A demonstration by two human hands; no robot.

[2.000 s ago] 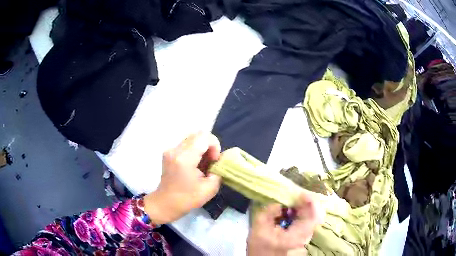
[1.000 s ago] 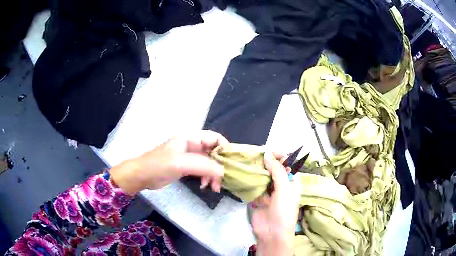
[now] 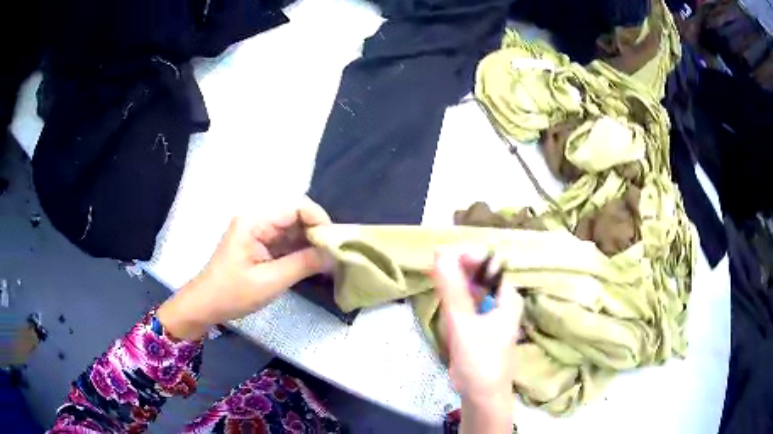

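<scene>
My left hand (image 3: 254,269) pinches the end of a yellow-green garment part (image 3: 381,254) between thumb and fingers. The part stretches right into a twisted heap of yellow-green cloth with brown panels (image 3: 610,227). My right hand (image 3: 481,318) lies over the cloth and holds dark thread snips with a blue part (image 3: 487,297), blurred and partly hidden by the fingers. Whether my right hand also grips the cloth is hard to tell. A thin brown cord (image 3: 524,163) lies left of the heap.
Black garment pieces with pale thread bits (image 3: 114,157) lie at the left. Another black piece (image 3: 381,127) lies beyond my hands. The white table (image 3: 254,127) has a curved near edge. Dark clothing is at the right. Grey floor (image 3: 76,309) shows at lower left.
The view has shifted, so the table's things sit further left and higher. The bunched garment end is now spread and drawn out straight. The snips' blades, clear one second ago, are now blurred.
</scene>
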